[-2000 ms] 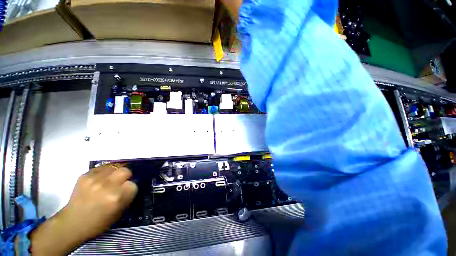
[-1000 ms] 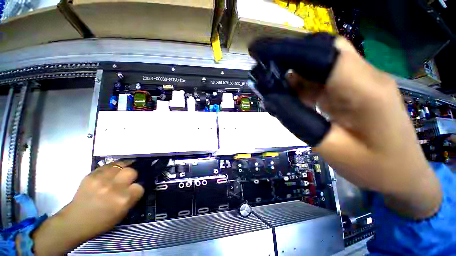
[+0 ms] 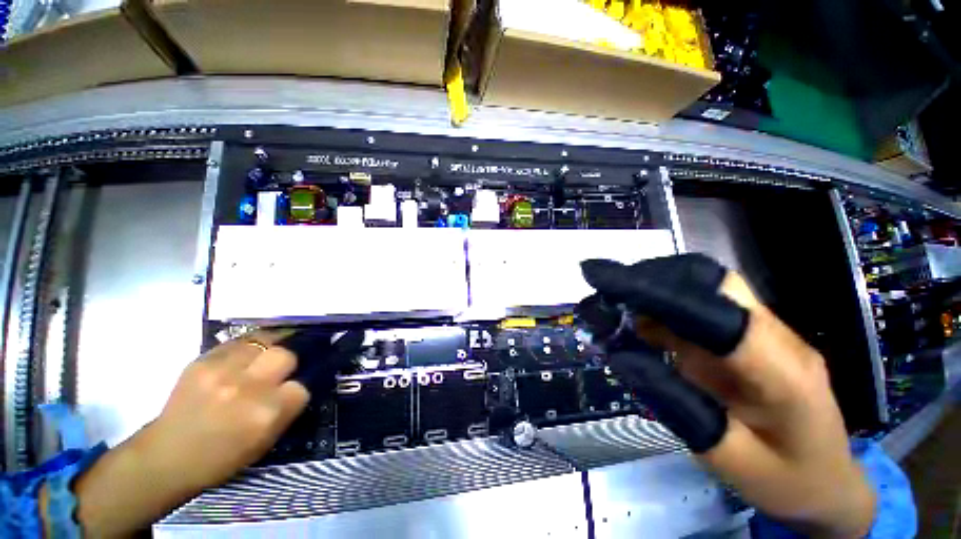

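Note:
A large black circuit board (image 3: 374, 413) lies in front of me, with a smooth silver-white heatsink (image 3: 348, 276) along its middle and a finned one (image 3: 411, 474) along its near side. My left hand (image 3: 227, 395) rests at the board's left part; its black-sleeved fingertips point into the gap below the white heatsink, and whether they hold anything is hidden. My right hand (image 3: 701, 363), in black finger cots, is above the board's right part. It pinches a small dark component (image 3: 603, 320) with a shiny end, blurred. One round silver-topped capacitor (image 3: 524, 433) stands by the finned heatsink.
Cardboard boxes (image 3: 601, 82) stand on the ledge behind the board, one with yellow parts (image 3: 659, 34). Dark parts (image 3: 732, 63) lie beside a green mat (image 3: 817, 100). Metal carrier rails (image 3: 203, 253) flank the board. Another populated board (image 3: 912, 263) is at the far right.
My right arm has drawn back from the far boxes, and the right hand has come down and nearer over the board with a small component. My left hand has shifted slightly right.

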